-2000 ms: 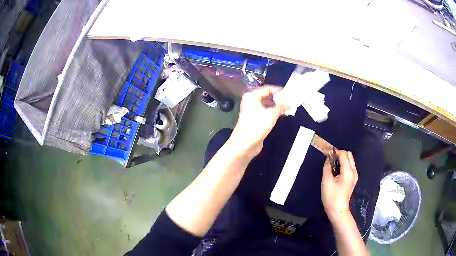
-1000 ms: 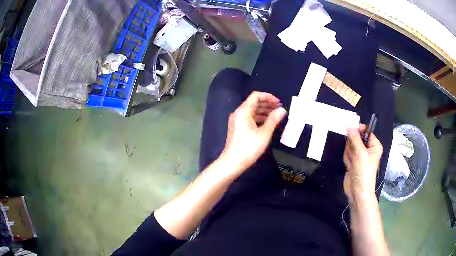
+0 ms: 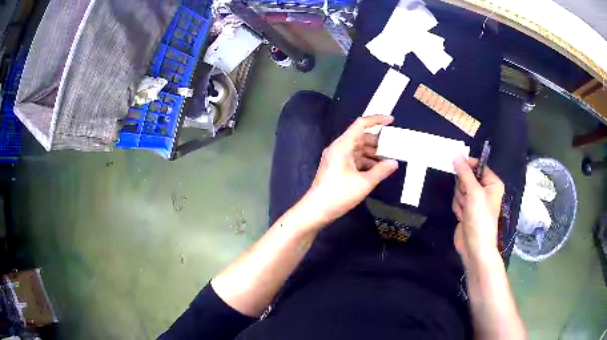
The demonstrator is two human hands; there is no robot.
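A white T-shaped fabric piece [image 3: 420, 149] lies over the dark cloth, its short stem pointing toward me. My left hand [image 3: 349, 163] has thumb and fingers around its left end. My right hand [image 3: 480, 199] pinches its right end, with a small black tool [image 3: 484, 157], perhaps snips, tucked in that hand. A single white strip [image 3: 387, 93] lies just beyond my left fingers, partly hidden by them. A tan marked gauge [image 3: 446, 110] lies beyond the T-shaped piece. No needle can be made out.
A pile of white pieces [image 3: 412, 36] lies at the far end of the dark surface. A white table edge [image 3: 562, 36] curves at upper right. A scrap bin [image 3: 566, 211] stands at right. A blue crate [image 3: 150, 119] and grey fabric bin [image 3: 93, 80] are at left.
Since a second ago, my left hand has moved right and taken the left end of the T-shaped piece. The single strip now lies apart, farther left. Earlier the left hand was at the pile.
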